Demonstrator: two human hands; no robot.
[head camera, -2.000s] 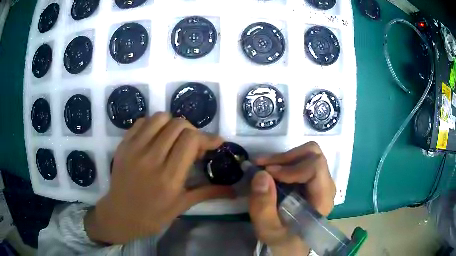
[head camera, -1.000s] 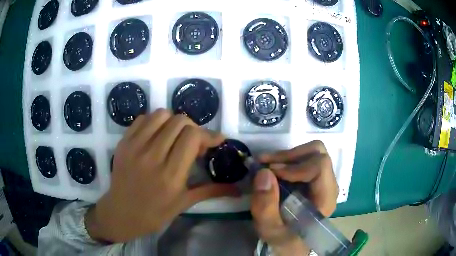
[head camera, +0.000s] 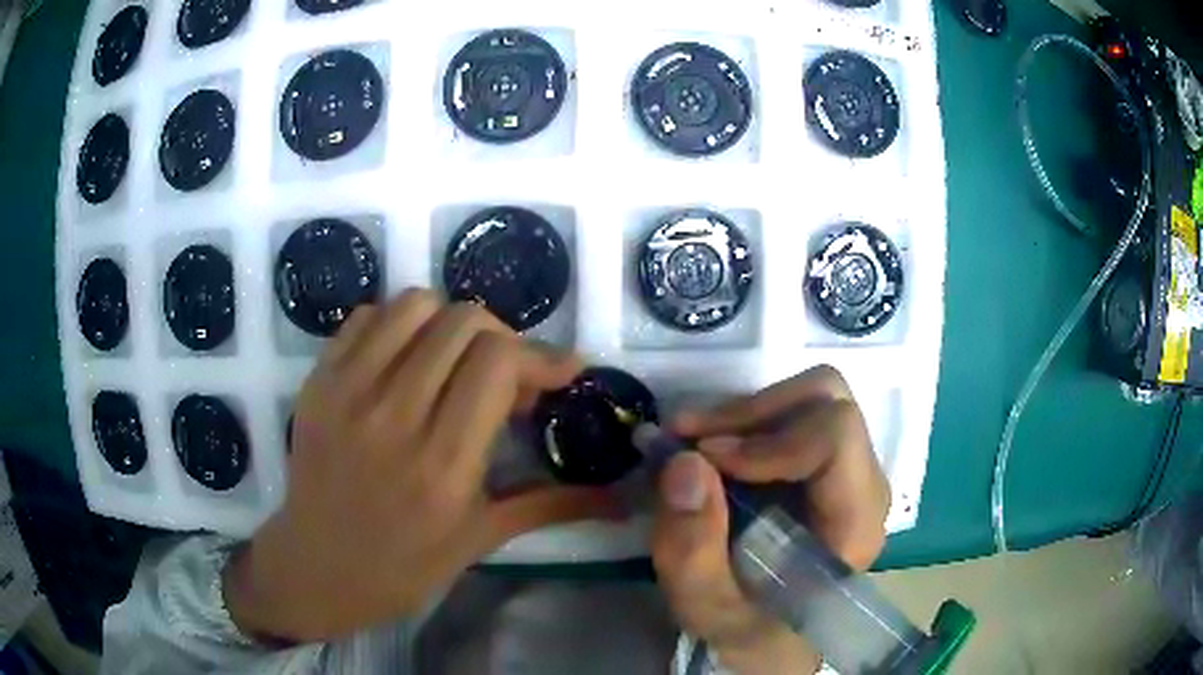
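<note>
My left hand (head camera: 409, 462) holds a round black part (head camera: 590, 442) by its rim, thumb below and fingers above, over the front part of the white foam tray (head camera: 600, 172). My right hand (head camera: 778, 495) grips the dispensing syringe (head camera: 818, 587) like a pen. The syringe has a clear barrel and a green end fitting. Its tip points at the right side of the held part; whether it touches cannot be told. Other black parts sit in the tray pockets; two at the right look more silvery.
A black dispensing controller (head camera: 1161, 224) with a red light and yellow label stands at the right. A clear air hose (head camera: 1055, 343) loops over the green mat (head camera: 983, 448). A loose black part (head camera: 983, 15) lies at the top right.
The view has shifted slightly. My left hand still holds the same part, and my right hand keeps the syringe tip at its right side, with only slight movement.
</note>
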